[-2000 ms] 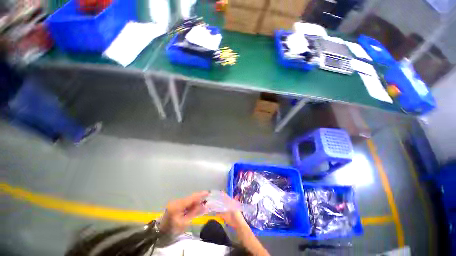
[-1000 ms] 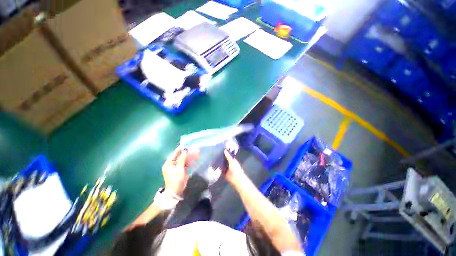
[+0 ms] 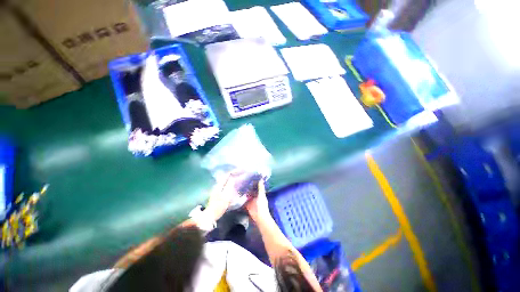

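A clear poly bag (image 3: pixel 242 151) is held between my two hands at the near edge of the green bench. Something dark is in its lower part; blur hides what it is. My left hand (image 3: pixel 219 197) grips the bag's left side, and my right hand (image 3: pixel 258 202) grips its lower right side. The counting scale (image 3: pixel 248 63) stands behind the bag with its display facing me, its pan bare. A blue tray (image 3: pixel 117 85) to its left holds black harness bundles with whitish ends (image 3: pixel 151 141) and white paper.
White sheets (image 3: pixel 340 107) lie right of the scale. A blue bin (image 3: pixel 393 74) with a yellow-orange tape roll (image 3: pixel 372 94) stands at the right. Cartons (image 3: pixel 102 40) are at the back left. A purple-blue stool (image 3: pixel 302 214) and blue floor tote (image 3: pixel 330 262) are below the bench edge.
The view has turned and come closer to the scale and bench. The bag, earlier over the floor beside the bench, is now at the bench edge, still in both hands.
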